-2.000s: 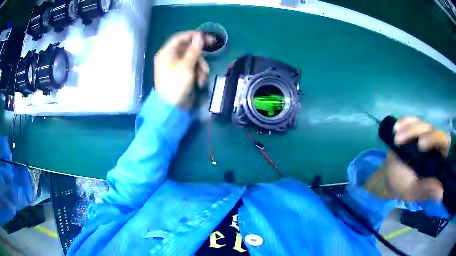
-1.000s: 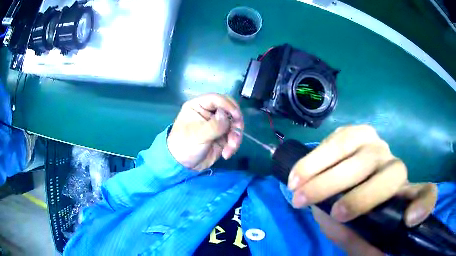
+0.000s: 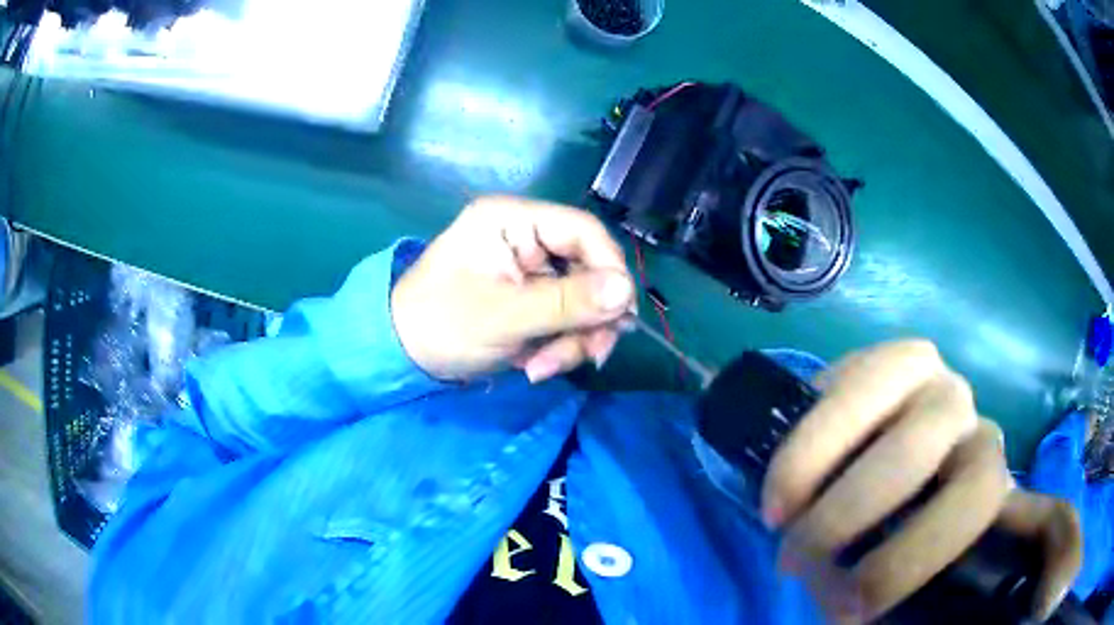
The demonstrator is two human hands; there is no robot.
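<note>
My right hand (image 3: 898,470) grips the black electric screwdriver (image 3: 760,409), its thin bit pointing up and left. My left hand (image 3: 519,293) is in front of me with thumb and forefinger pinched at the bit's tip; whether a screw is between them is too small to tell. The black optical-engine housing (image 3: 715,183) sits on the green bench beyond my hands, its round lens (image 3: 800,232) facing up with green reflections. A thin red wire hangs from it. Neither hand touches the housing.
A clear round cup (image 3: 617,17) of dark screws stands at the top edge. A white lens tray (image 3: 263,61) lies upper left on the green bench (image 3: 293,183). A dark perforated crate (image 3: 86,403) with clear bags is lower left. A pale rail curves at the upper right.
My left hand has left the screw cup and come to the screwdriver bit. My right hand has brought the screwdriver in from the right. The view has shifted.
</note>
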